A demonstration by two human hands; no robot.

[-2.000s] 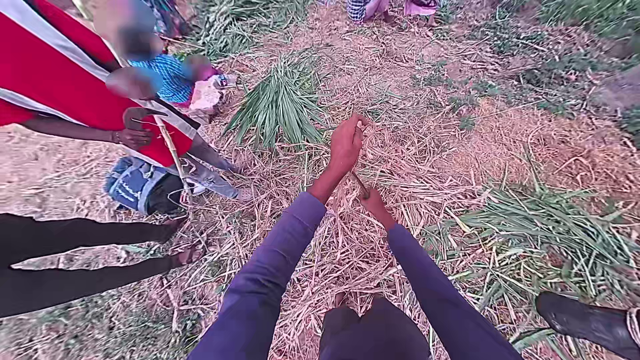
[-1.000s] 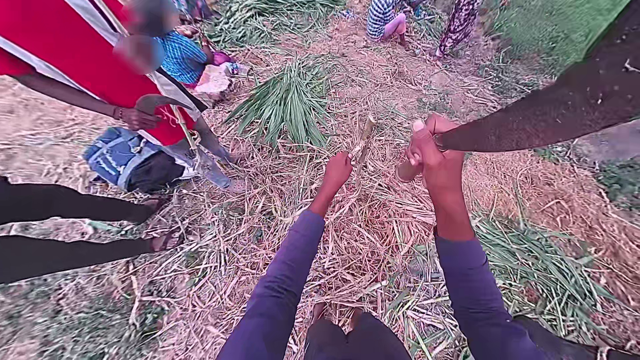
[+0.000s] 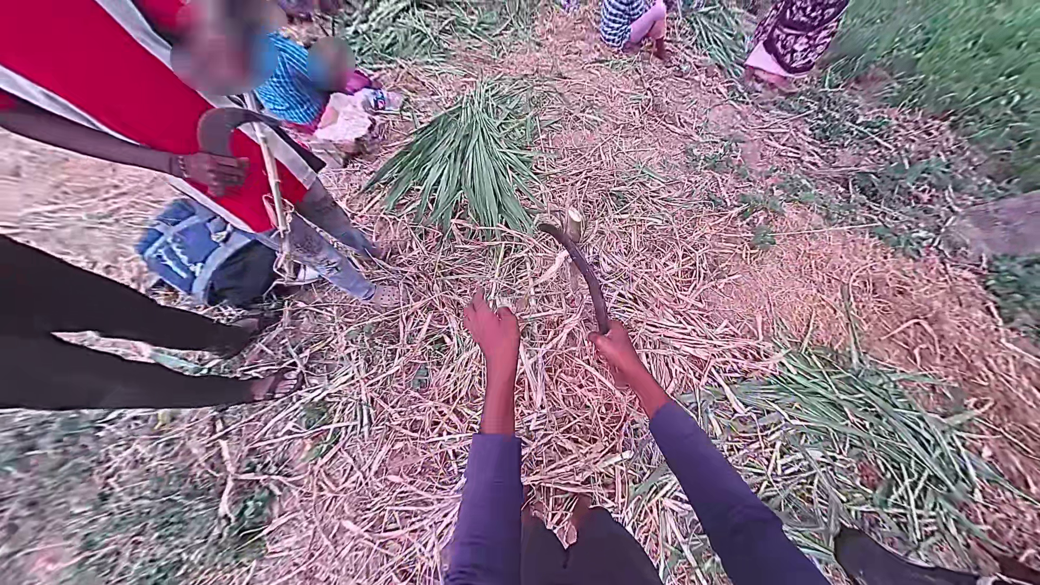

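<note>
My right hand (image 3: 619, 354) grips the handle end of a curved sickle (image 3: 587, 270), whose dark blade reaches up and left over the straw. Near the blade's tip stands a short cut stalk or wooden stump (image 3: 574, 223). To the left of the sickle, my left hand (image 3: 494, 327) hangs over the dry straw (image 3: 422, 366) with its fingers partly spread and nothing visible in it. A heap of long green leaves (image 3: 467, 166) lies beyond both hands.
At the left, a person in red (image 3: 106, 106) holds a sickle and a stalk, beside a blue bag (image 3: 195, 248). Another person's dark-trousered legs (image 3: 122, 341) stand nearer. More people are at the back. Cut green leaves (image 3: 877, 431) lie at the right, near a grey rock (image 3: 1003, 226).
My right hand has brought the sickle down from its raised position at the right to low over the straw. My left hand has moved lower, away from the stump.
</note>
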